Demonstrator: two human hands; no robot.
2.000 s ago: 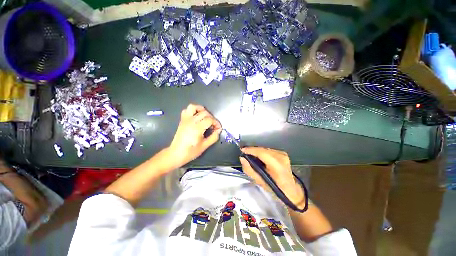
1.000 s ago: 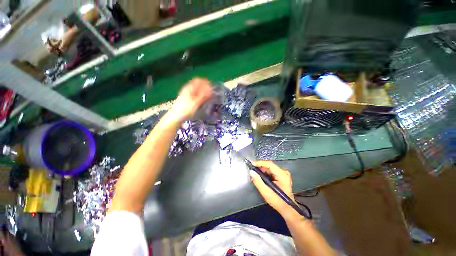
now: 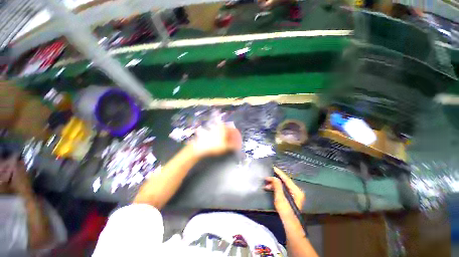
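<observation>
The view is blurred by motion. My left hand [image 3: 219, 138] is at the front edge of the board pile [image 3: 256, 120], over the bench; blur hides its fingertips and whether they hold anything. My right hand [image 3: 287, 190] is shut on the black soldering iron [image 3: 290, 201], at the right of the bright light spot. The iron's metal tip cannot be made out. A loose heap of small white pieces [image 3: 128, 163] lies at the left.
A tape roll [image 3: 291, 132] lies right of the board pile. An open carton [image 3: 387, 145] with a blue and white item stands further right. A purple-rimmed drum [image 3: 117, 112] and a yellow device [image 3: 73, 138] stand left. Behind runs the green conveyor [image 3: 241, 86]. A person's arm shows at far left.
The view has swung, showing more of the conveyor. My left hand went from the bench front out beyond the pile, then came back to the pile's front edge. My right hand keeps the iron.
</observation>
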